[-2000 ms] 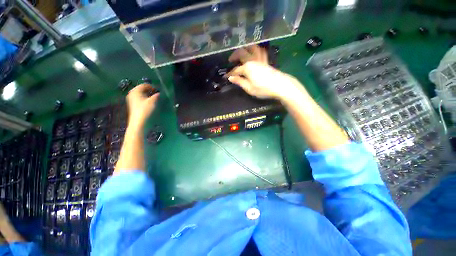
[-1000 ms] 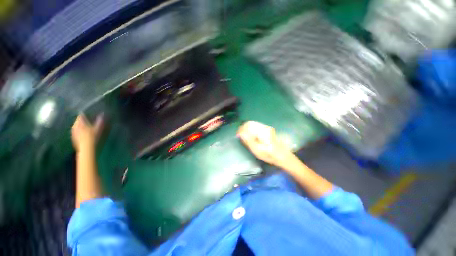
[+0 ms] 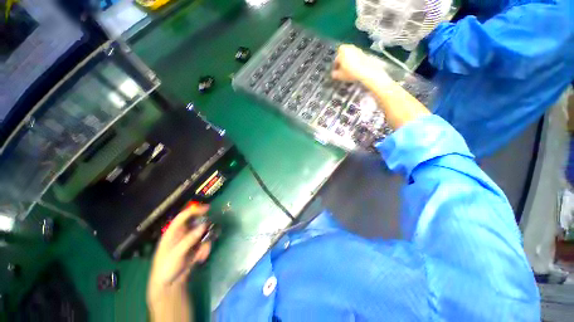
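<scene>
My left hand [image 3: 177, 251] is at the front edge of the black fixture machine [image 3: 135, 210], with a small black module [image 3: 206, 231] at its fingertips. The hand covers part of the machine's red lights. My right hand [image 3: 352, 65] is over the clear tray [image 3: 252, 74], above its rows of small shiny parts. Its fingers are bent together; whether they hold a part cannot be told. The holder [image 3: 136, 162] on top of the machine shows shiny pieces, too blurred to tell apart.
The clear guard [image 3: 82, 135] stands over the machine's back. Loose modules [image 3: 206, 83] stand on the green surface [image 3: 277, 165], one [image 3: 107, 280] near my left hand. A thin black cable [image 3: 269, 192] runs from the machine. A white fan [image 3: 403, 22] and another person's blue sleeve [image 3: 503, 75] are beyond the tray.
The view has turned to the right. My right hand has moved from beside the machine out to the clear tray. My left hand has come to the machine's front, where a module now shows in it.
</scene>
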